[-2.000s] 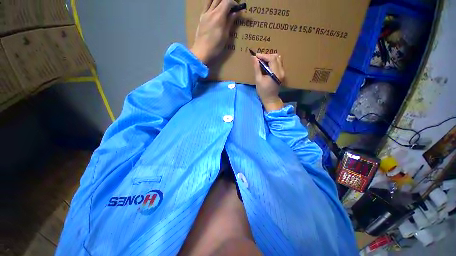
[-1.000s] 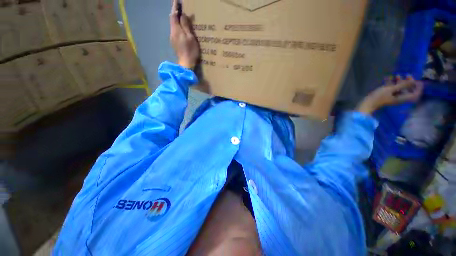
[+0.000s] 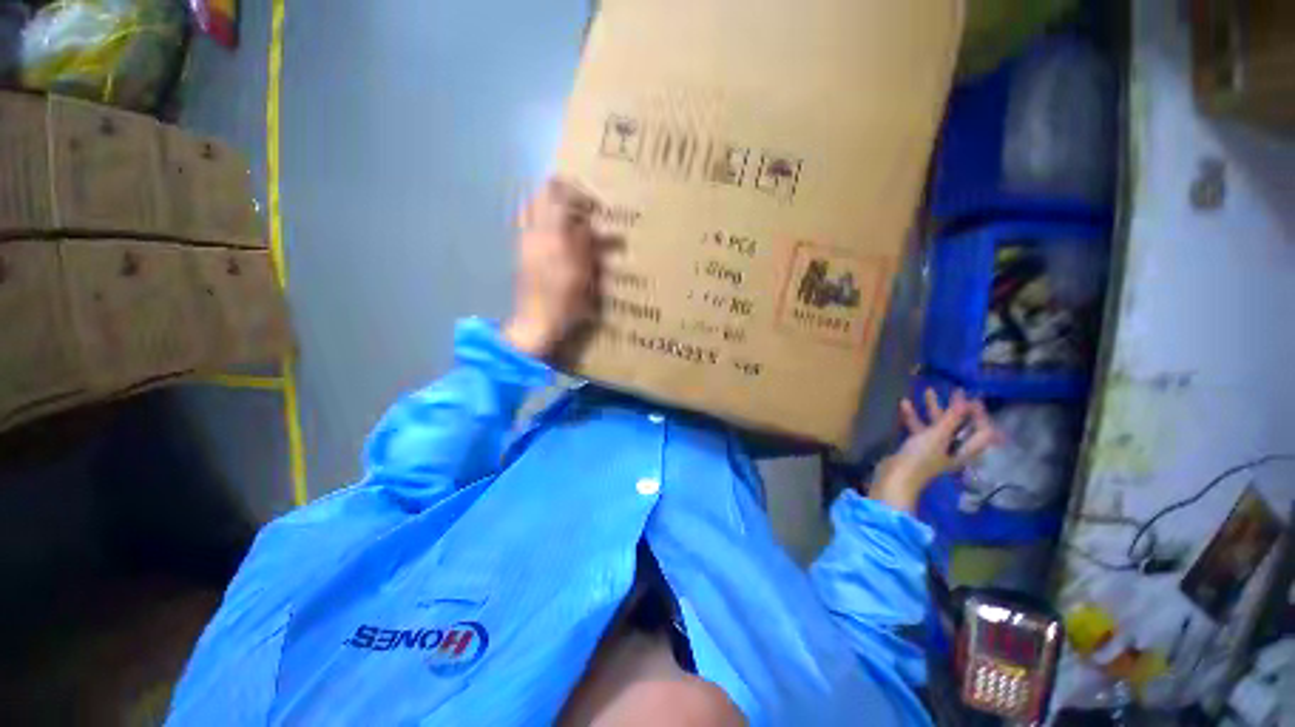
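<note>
A brown shipping carton [image 3: 724, 185] stands in front of me, tilted in the view, with a printed face toward me. It shows handling symbols, lines of text and a red-framed mark. My left hand [image 3: 561, 270] is blurred and grips the carton's left edge, with the fingers over the printed face. My right hand [image 3: 937, 443] is off the carton, to the right of its near corner. Its fingers are spread and I see nothing in it. No marker pen can be made out in either hand.
Stacked cartons [image 3: 142, 242] stand at the left, beside a yellow floor line [image 3: 277, 171]. Blue bins [image 3: 1015, 313] with bagged parts line the right. A scale display [image 3: 1006, 656] is at the lower right, near a cluttered white bench [image 3: 1136, 426] with a cable.
The carton now shows a different printed face. My right hand, which wrote with a marker two seconds ago, is now off the carton. My left hand has moved down the view with the carton edge.
</note>
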